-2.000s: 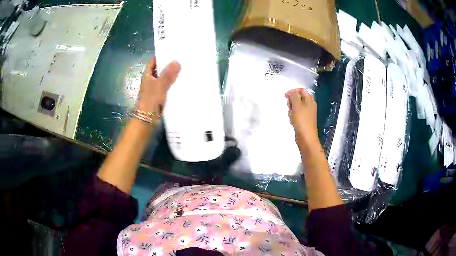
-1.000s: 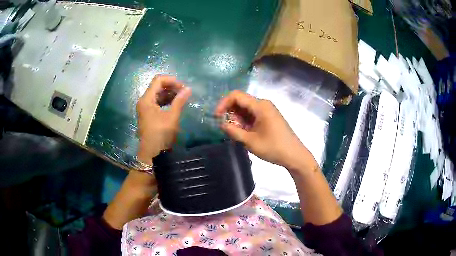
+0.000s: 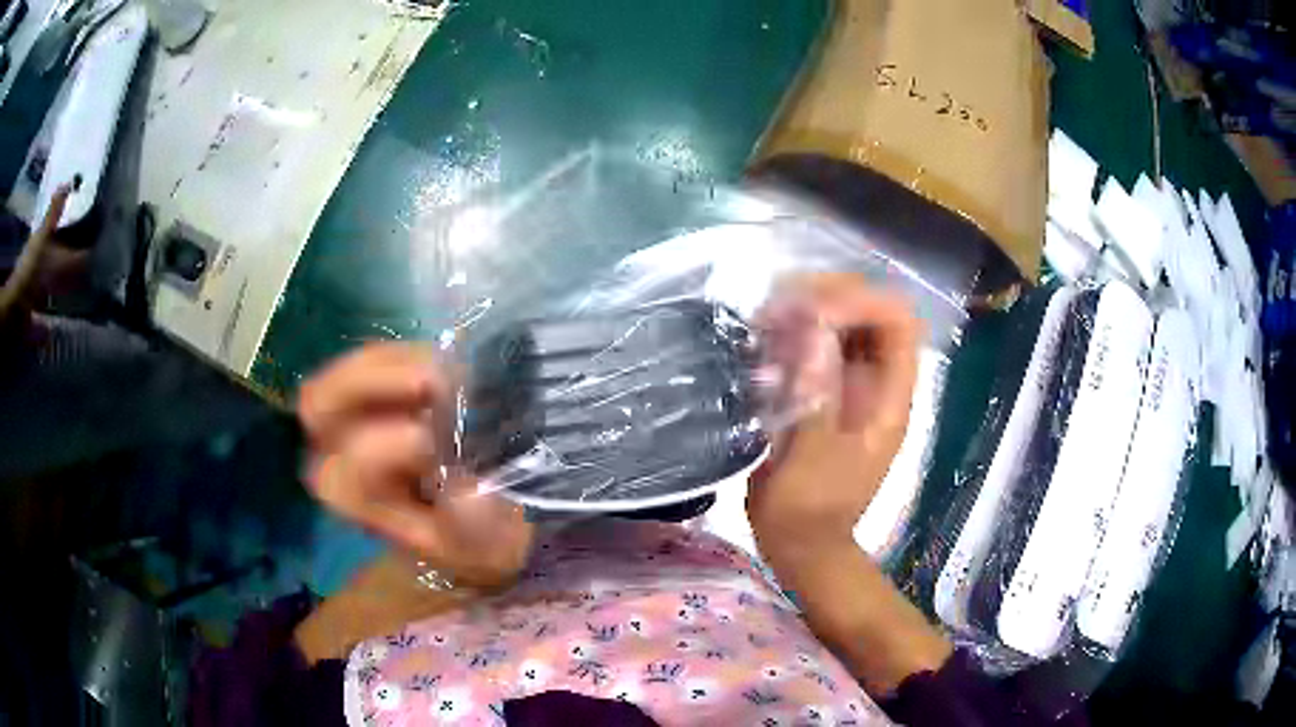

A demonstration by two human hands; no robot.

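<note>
A laminator with a black ribbed end and a white edge stands end-up in front of my body. A clear poly bag covers its end, wrinkled and shiny, its closed part spreading over the bench side. My left hand grips the bag at the laminator's left side. My right hand grips the bag at its right side, slightly blurred. The rest of the machine is hidden below its end.
A brown carton sleeve lies at the back right with whitish bags under its mouth. Bagged laminators lie in a row at right, beside white leaflets. At left are a beige panel, another white machine and a person's hand.
Both hands have taken hold of a clear bag, which now covers the laminator's end. The laminator's end has risen a little. At far left another white machine and a person's hand have appeared.
</note>
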